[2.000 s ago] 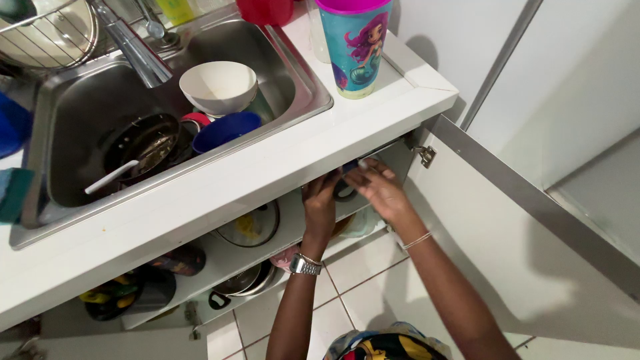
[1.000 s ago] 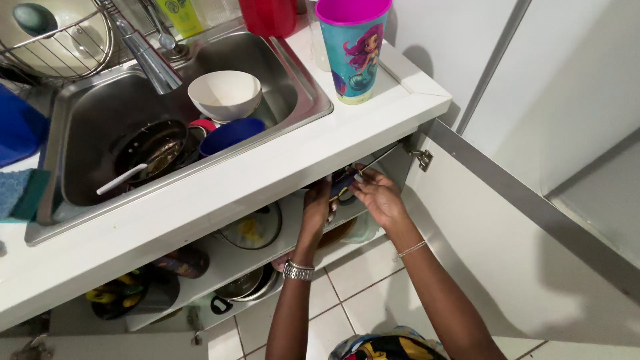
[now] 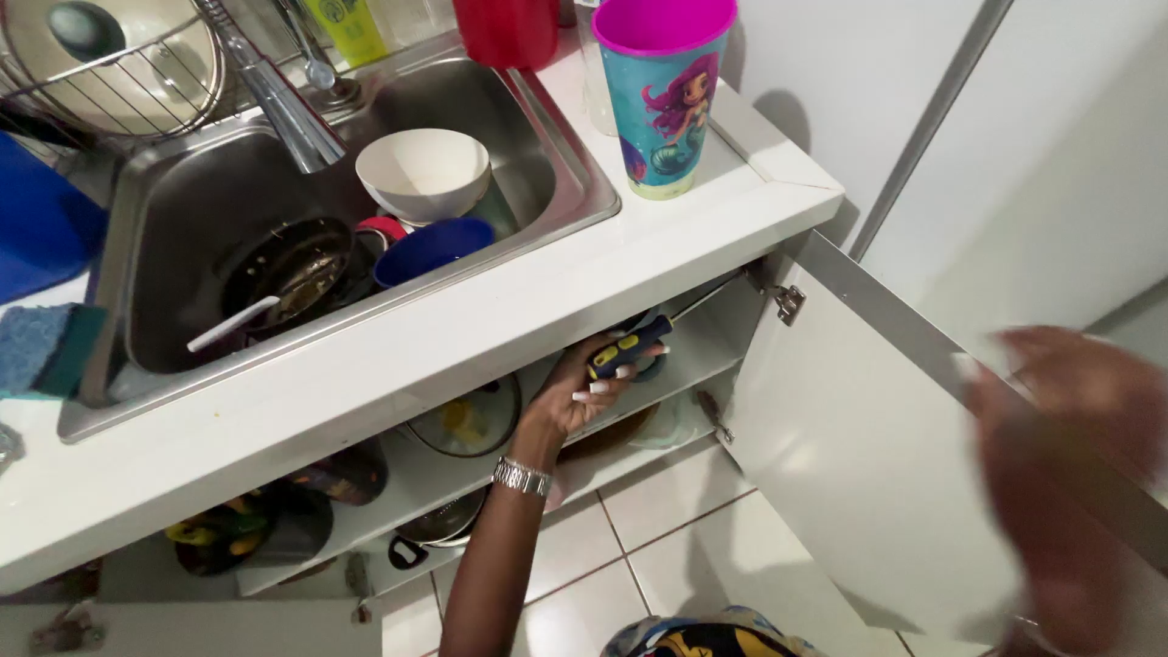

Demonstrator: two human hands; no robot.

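My left hand is closed around the dark blue and yellow handle of a screwdriver, just under the countertop's front edge. The metal shaft points up and right, towards the cabinet's upper inside corner near a metal hinge; its tip is hard to make out. Over the open white cabinet door, at its top edge, my right hand is blurred. Whether its fingers hold or touch the door cannot be told.
A steel sink holds a dark pan, a white bowl and a blue bowl. A mermaid cup stands near the counter's right corner. Below, shelves carry a glass lid and a pot.
My right hand has left the spot beside my left hand under the counter and moved right, over the cabinet door. The screwdriver in my left hand now shows plainly.
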